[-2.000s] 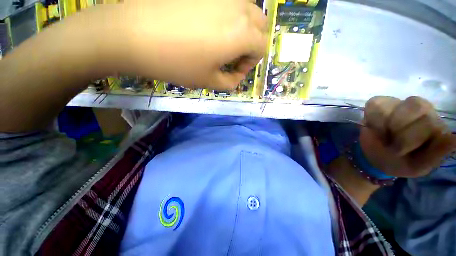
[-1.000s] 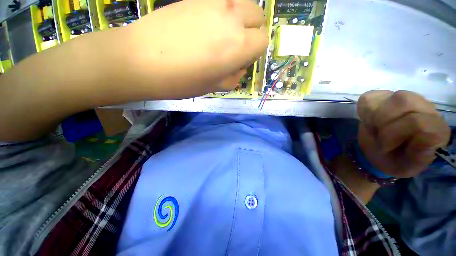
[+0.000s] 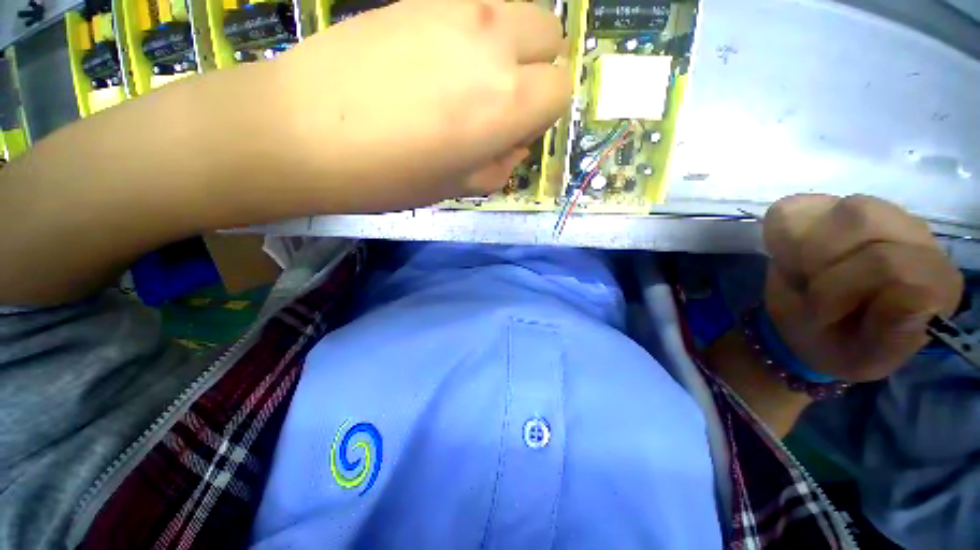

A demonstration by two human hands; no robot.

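My left hand (image 3: 484, 97) lies over the circuit boards, back of the hand up, with its fingers bent; whether it grips anything is hidden. My right hand (image 3: 865, 285) is a fist at the bench's front edge, closed on tweezers (image 3: 954, 339), whose grey end sticks out at the right. Just right of my left hand, a yellow-edged circuit board (image 3: 651, 193) carries a blank white pad (image 3: 632, 88) and a dark block (image 3: 632, 15). Thin red, blue and dark lead wires (image 3: 586, 185) run down from below the pad over the board's near end.
More yellow-edged boards (image 3: 129, 48) stand in a row at the upper left, partly under my forearm. The silver bench surface (image 3: 795, 118) spans the right, with its metal front edge (image 3: 430, 228) nearest me. A blue wrist strap (image 3: 790, 355) and beads circle my right wrist. A blue bin (image 3: 172, 274) is below left.
Since two seconds ago my left forearm has shifted, showing more boards at upper left. My right hand has turned, and the tweezers' grey end now shows. Little differs from one second ago.
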